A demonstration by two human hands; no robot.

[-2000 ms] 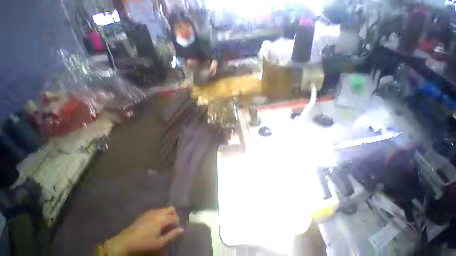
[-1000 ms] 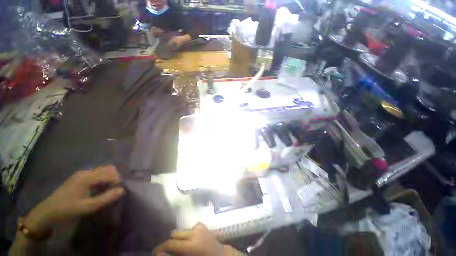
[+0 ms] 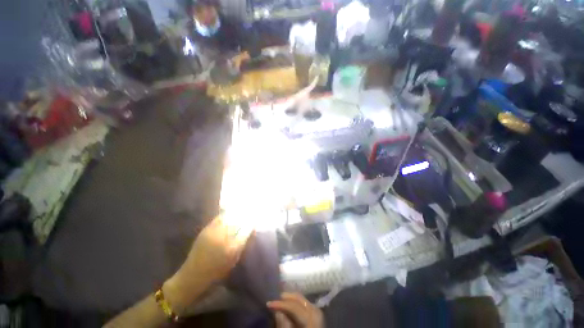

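Observation:
Large dark brown-grey garment panels [image 3: 109, 218] lie left of the machine. A smaller piece of the same cloth [image 3: 257, 266] hangs between my hands at the table's front edge. My left hand [image 3: 221, 246], with a gold bracelet at the wrist, holds this piece near the needle area, fingertips partly washed out by glare. My right hand [image 3: 296, 310] is low at the bottom edge, its fingers on the cloth's lower right side. The white overlock machine [image 3: 358, 186] has dark tension knobs and a yellow sticker. Lamp glare hides its presser foot.
The control panel [image 3: 415, 168] glows right of the machine. Printed labels [image 3: 397, 238] lie on the table. A brown carton [image 3: 556, 246] with white scraps [image 3: 535, 291] is at lower right. Red material [image 3: 54, 122] and clear plastic are at upper left. A masked person [image 3: 208, 29] is behind.
The view has shifted. My left hand has moved right and up to the glare beside the machine, with the small cloth piece. My right hand, absent at first, now shows at the bottom, farther right than before.

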